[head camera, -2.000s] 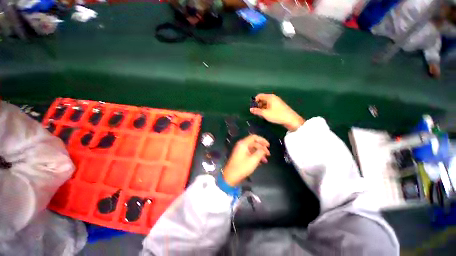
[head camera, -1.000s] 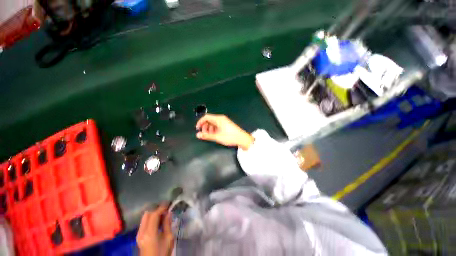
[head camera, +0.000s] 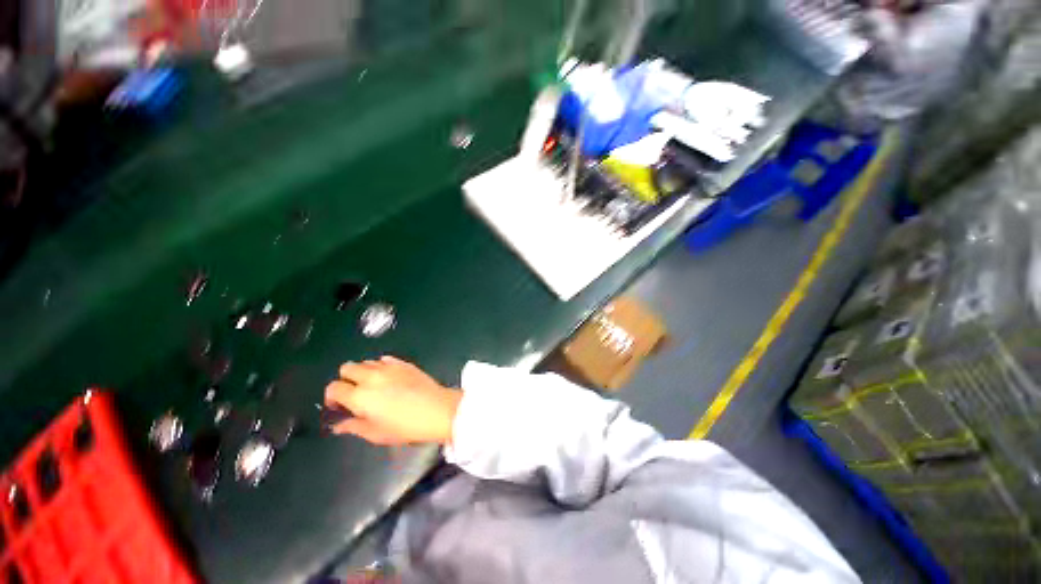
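My right hand (head camera: 394, 402) is over the green bench mat, palm down with fingers bent; blur hides whether anything is under the fingers. My left hand is out of the picture. Shiny silver-white round housings lie on the mat: one (head camera: 377, 319) above my right hand, one (head camera: 255, 459) and another (head camera: 167, 431) to its left. A small black disc (head camera: 350, 295) lies beside the upper housing. The orange-red compartment tray (head camera: 91, 502) is cut off at the lower left, with dark pieces in a few pockets.
A white board (head camera: 559, 245) with dark items, a yellow piece and a blue wrap (head camera: 605, 112) stands at the bench's right edge. A brown carton (head camera: 614, 342) is below the edge. Wrapped cartons (head camera: 913, 399) stand right of the yellow floor line. A person's pale sleeve (head camera: 913, 57) is at the upper right.
The view has swung right, so the tray and housings sit lower left. My left hand has left the picture. A shiny housing now shows beside the black disc above my right hand.
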